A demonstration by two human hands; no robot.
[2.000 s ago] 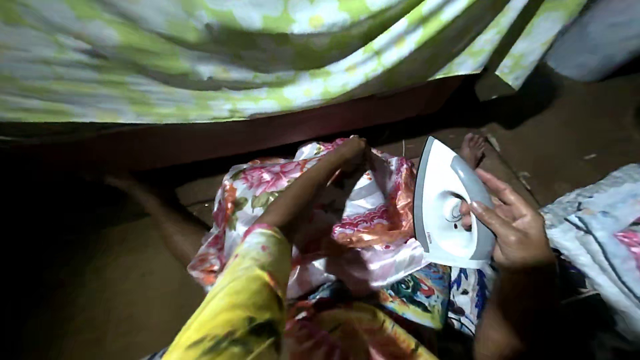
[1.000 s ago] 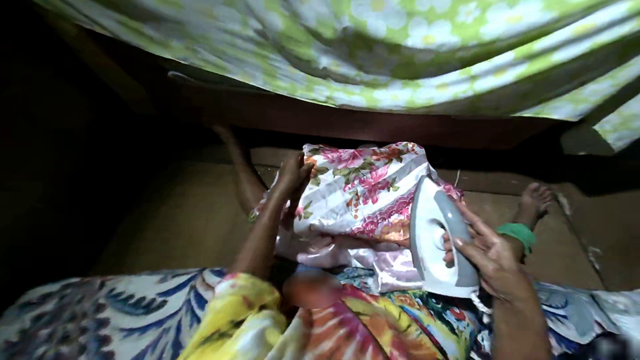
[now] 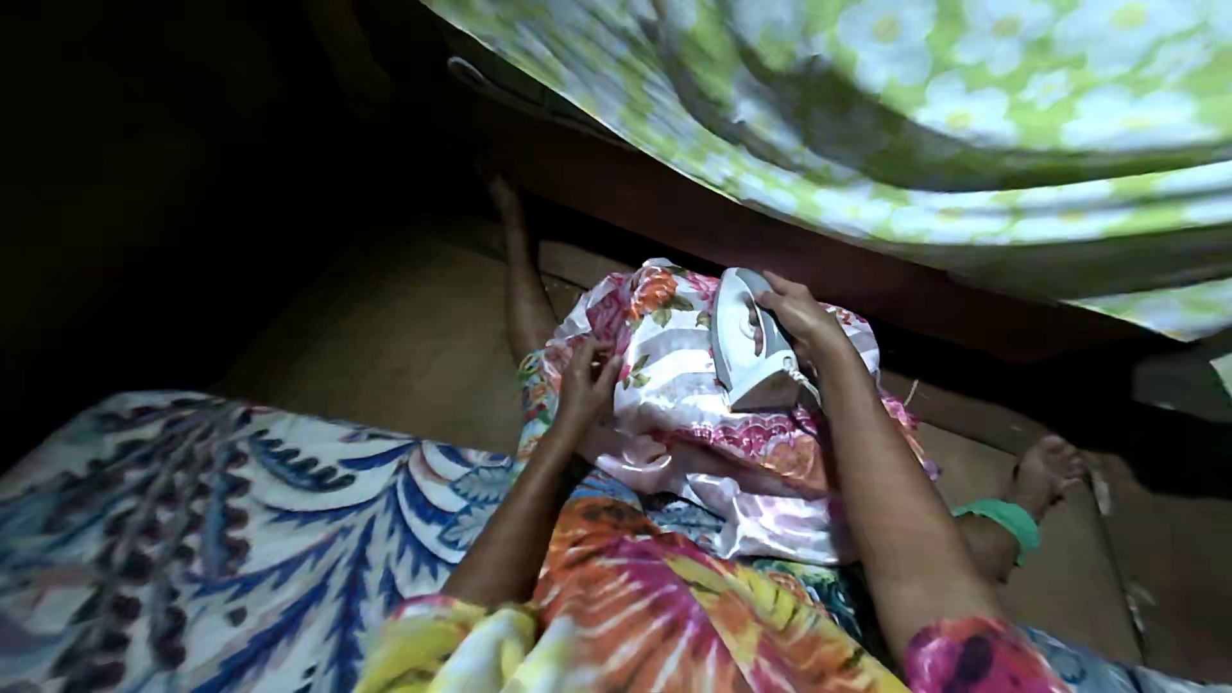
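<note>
A shiny white cloth with pink and orange flowers [image 3: 674,371] lies spread over my lap, between my legs. My right hand [image 3: 797,313] grips the handle of a white and grey electric iron [image 3: 739,351], which rests on the cloth right of its middle, its tip pointing away from me. From the iron's heel a pale cord runs back under my right forearm. At the cloth's left side my left hand [image 3: 589,380] touches the fabric with bent fingers; whether it pinches the fabric is not clear.
A green and white flowered cloth [image 3: 866,207] hangs over a dark raised edge across the top. A blue and white patterned cloth [image 3: 318,539] lies at the lower left. My foot [image 3: 1044,467], with a green band above it, rests on the brown floor [image 3: 375,337] at the right.
The iron, held up on the right side two seconds ago, has moved left and away from me onto the flowered cloth. My left hand has shifted along the cloth toward me. The view has swung left.
</note>
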